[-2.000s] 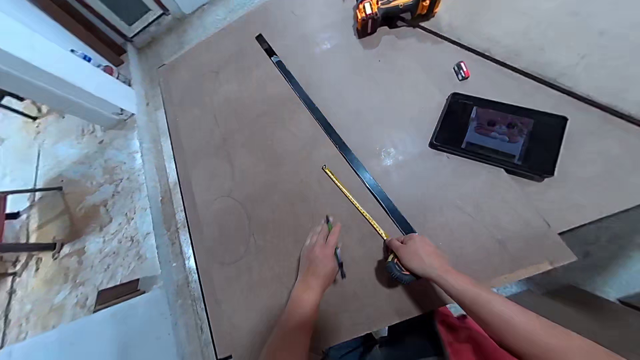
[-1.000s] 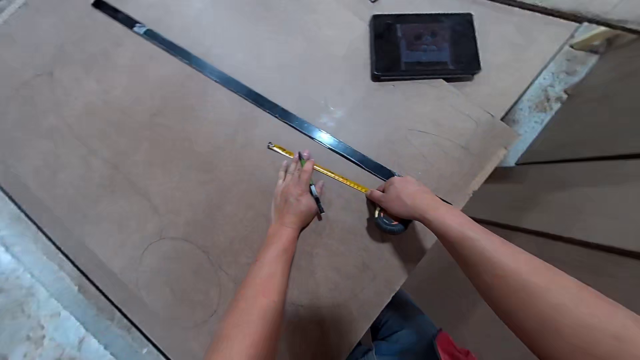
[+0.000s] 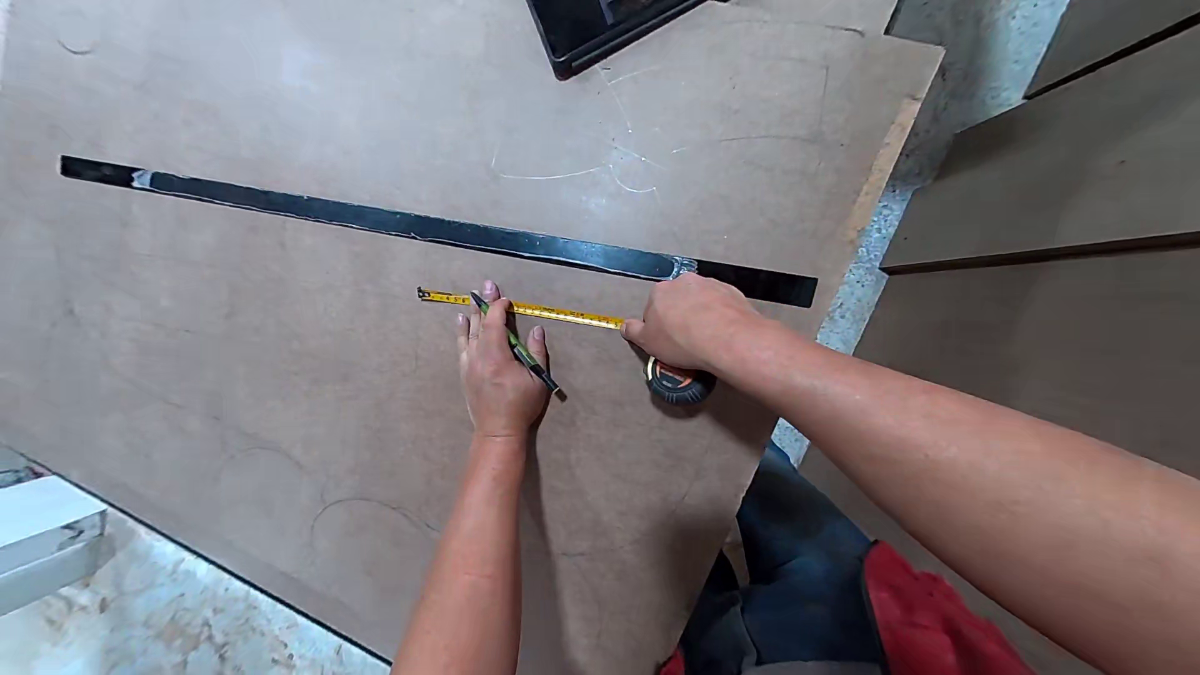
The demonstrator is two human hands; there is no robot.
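A tape measure (image 3: 680, 382) with a black case lies at my right hand (image 3: 694, 319), whose fingers grip it where the yellow blade (image 3: 572, 316) comes out. The blade runs leftward over the brown board, its hooked end left of my left hand (image 3: 502, 375). Between the fingers of my left hand is a green and black pencil or pen (image 3: 517, 347), slanting down to the right; the fingertips touch the blade. Above both hands a long, flat black strip (image 3: 403, 223) with whitish edges lies across the board, its right end just beyond my right hand.
The large brown board (image 3: 234, 375) bears faint curved pencil lines and pale scratches. A tablet in a black case (image 3: 600, 28) lies at the top. Brown panels (image 3: 1031, 347) stand or lie past the board's right edge. A white piece (image 3: 47, 534) is at lower left.
The view has swung a lot. My left hand, farther from the blade two seconds ago, has come to rest at it. My right hand stays at the tape measure.
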